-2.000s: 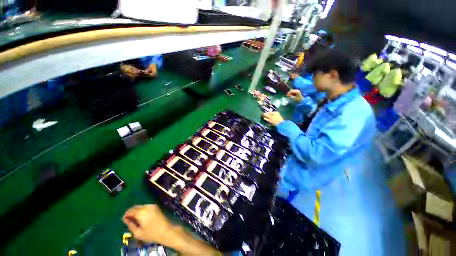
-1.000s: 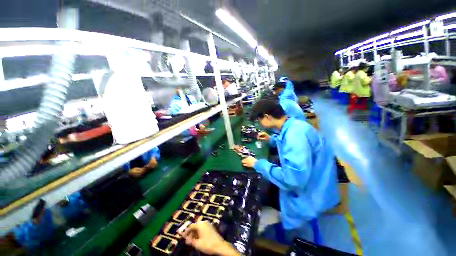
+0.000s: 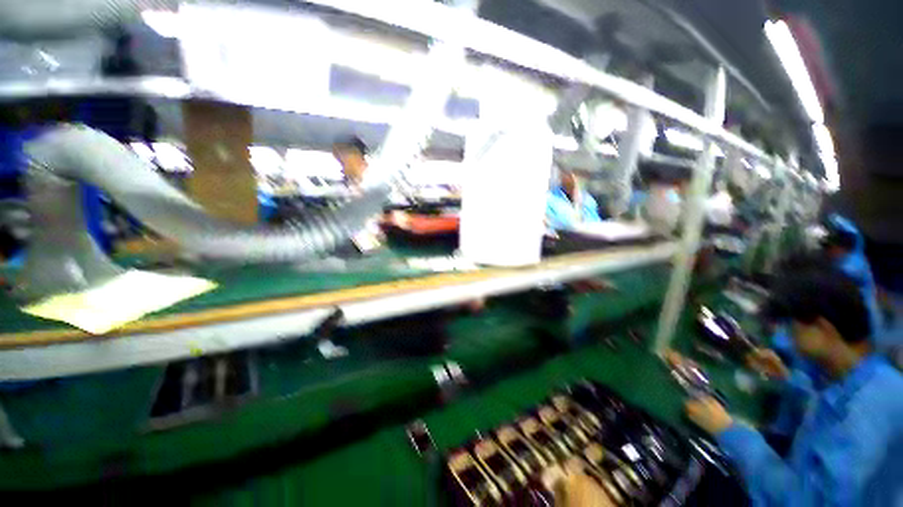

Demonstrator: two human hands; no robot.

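Note:
A glossy black blister tray [image 3: 644,451] lies at the lower right on the green surface, holding rows of dark housings [image 3: 520,451] with gold-pink borders. One of my hands [image 3: 582,489] shows at the bottom edge over the tray. It is blurred and cut off, apparently my right; its fingers and anything in them cannot be made out. My left hand is not in view. A small dark part-built phone [image 3: 421,437] lies on the green surface left of the tray.
A white-edged shelf [image 3: 396,309] crosses above the bench, carrying a ribbed hose [image 3: 287,238], a white cylinder [image 3: 507,183] and a yellowish sheet [image 3: 119,300]. Paired light pieces [image 3: 449,374] lie beyond the phone. A post [image 3: 690,233] stands behind the tray. A person in blue [image 3: 832,426] works at right.
The view has swung left, so the tray and neighbouring worker now sit further right. The visible hand is lower in the picture, at its bottom edge, still over the tray.

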